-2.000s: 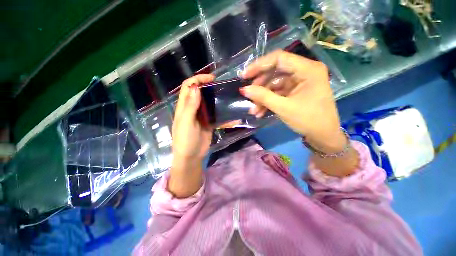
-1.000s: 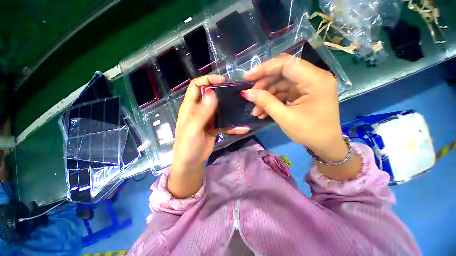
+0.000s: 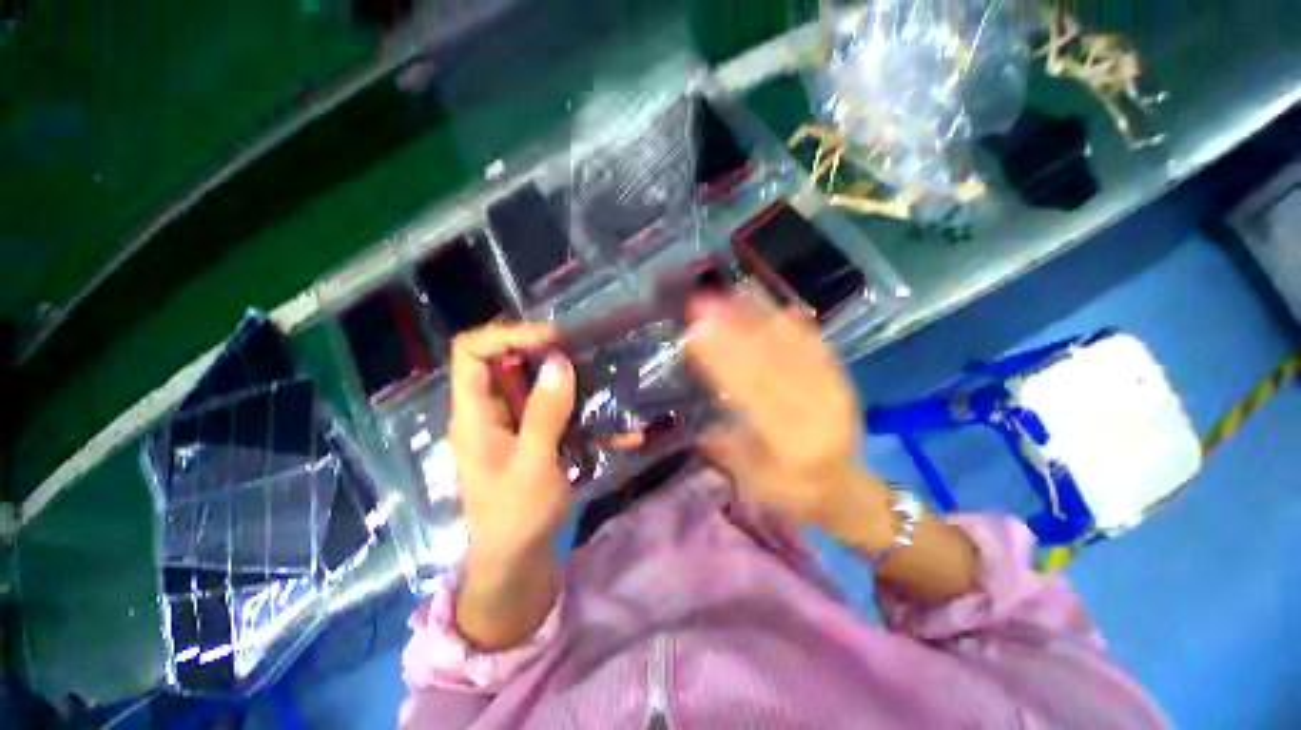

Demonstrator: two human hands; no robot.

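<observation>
My left hand [image 3: 507, 456] grips the left end of a red-edged phone [image 3: 621, 385] with a glossy, reflective face, held in front of my chest. My right hand [image 3: 782, 407] is blurred at the phone's right end; whether its fingers hold anything cannot be told. Behind them lies a clear blister tray [image 3: 870, 307] with several dark red-edged phones [image 3: 460, 285] in its far row and one [image 3: 799, 260] in its near row at right. A clear, shiny film [image 3: 635, 150] shows over the tray's far side.
Thin clear trays with black panels [image 3: 236, 485] are stacked at left on the green bench. A crumpled clear heap [image 3: 920, 79], tan strips [image 3: 1099, 72] and a black patch [image 3: 1044, 157] lie at upper right. A white-topped blue stool [image 3: 1113, 428] stands on the blue floor at right.
The view has shifted, so the bench and stool appear displaced. My right hand has moved down relative to the phone and is blurred. The clear film now shows over the tray's far side.
</observation>
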